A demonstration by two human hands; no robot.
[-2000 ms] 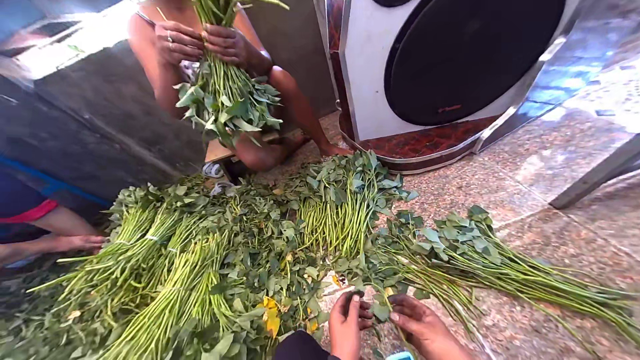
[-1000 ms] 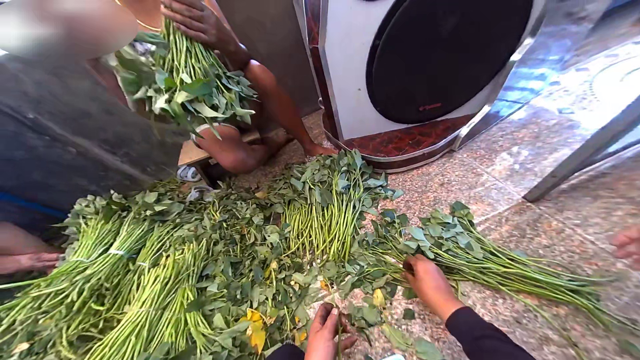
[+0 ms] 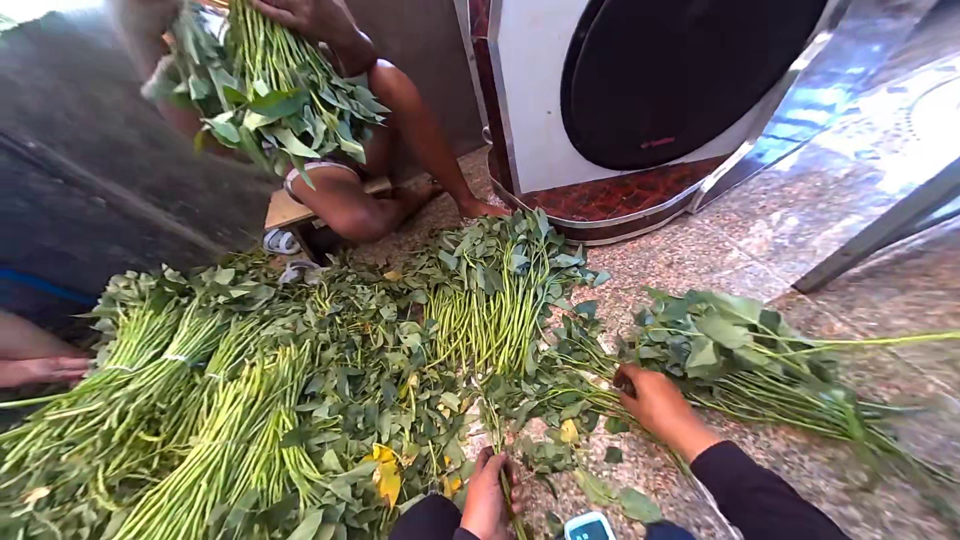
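Observation:
My left hand is low in the middle, closed around a thin leafy stem that points up and away. My right hand reaches in at the edge of the leafy stems on the floor, its fingertips among them; whether it grips one cannot be told. Right of it lies a loose pile of long-stemmed greens. Ahead, a bunch of greens lies with its leaves away from me. Tied bundles of greens lie on the left, with loose leaves between.
A person sits on a low wooden stool, holding a large bunch of greens. Another person's hand is at the left edge. A big loudspeaker stands ahead, a metal leg at right. A small device is near my knees.
My hands, close together two seconds ago, are now apart, the right one out by the stems at right. The seated person's bunch is still held up.

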